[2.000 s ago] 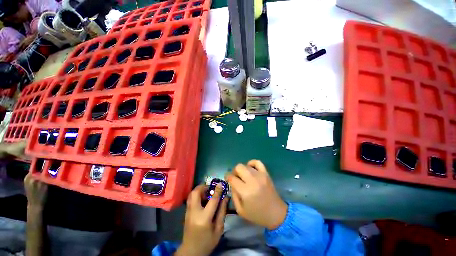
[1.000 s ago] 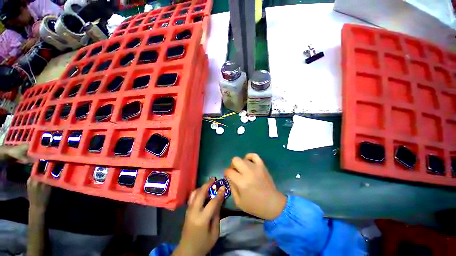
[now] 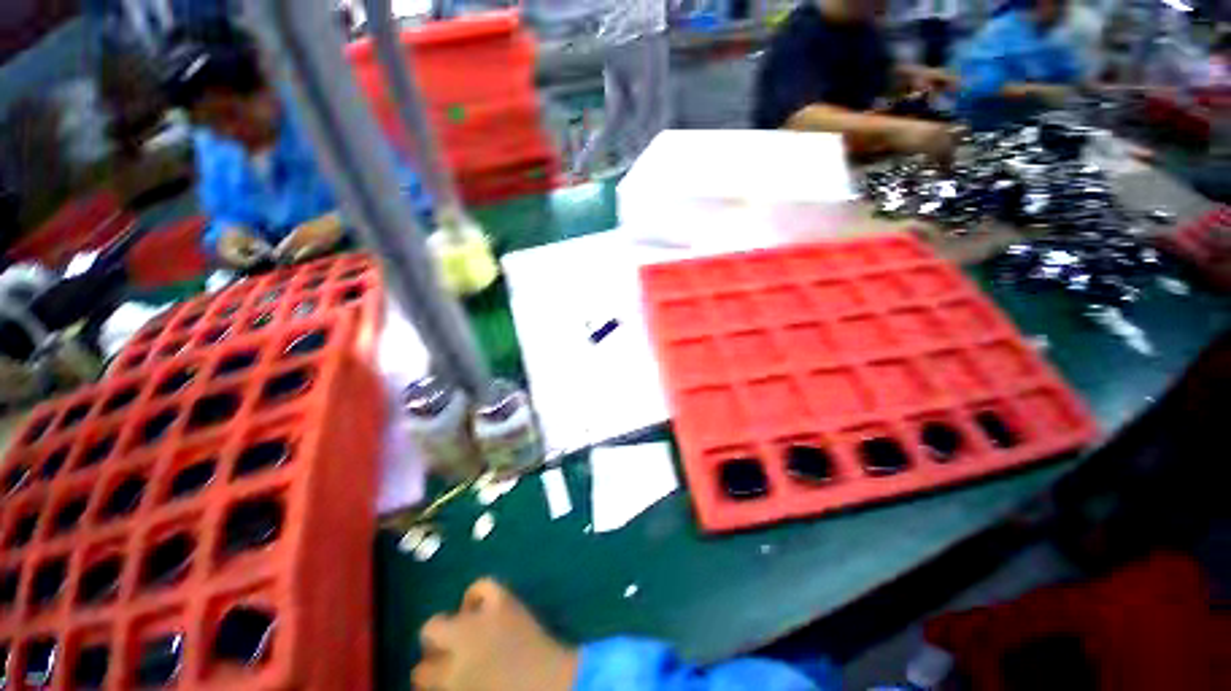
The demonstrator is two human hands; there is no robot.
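Observation:
My right hand (image 3: pixel 489 643), in a blue sleeve, is at the bottom edge of the picture, partly cut off and blurred. Its fingers are bent, and I cannot see whether they hold anything. My left hand is out of the picture. The watch body seen at my fingertips before does not show. The stacked red foam tray (image 3: pixel 304 540) on the left holds rows of dark watch bodies. The red foam tray (image 3: pixel 848 416) on the right has several dark watch bodies in its nearest row.
Two bottles (image 3: pixel 504 421) with metal caps stand by a grey post (image 3: pixel 385 216). White discs (image 3: pixel 421 544) and a paper piece (image 3: pixel 631 483) lie on the green bench. A white box (image 3: pixel 729 176) stands behind. Other workers (image 3: pixel 263 149) sit beyond, near a shiny pile (image 3: pixel 1040 196).
The view has swung up and to the right, bringing the far benches and workers in. My left hand and the watch body have left the picture. My right hand now shows lower and farther left.

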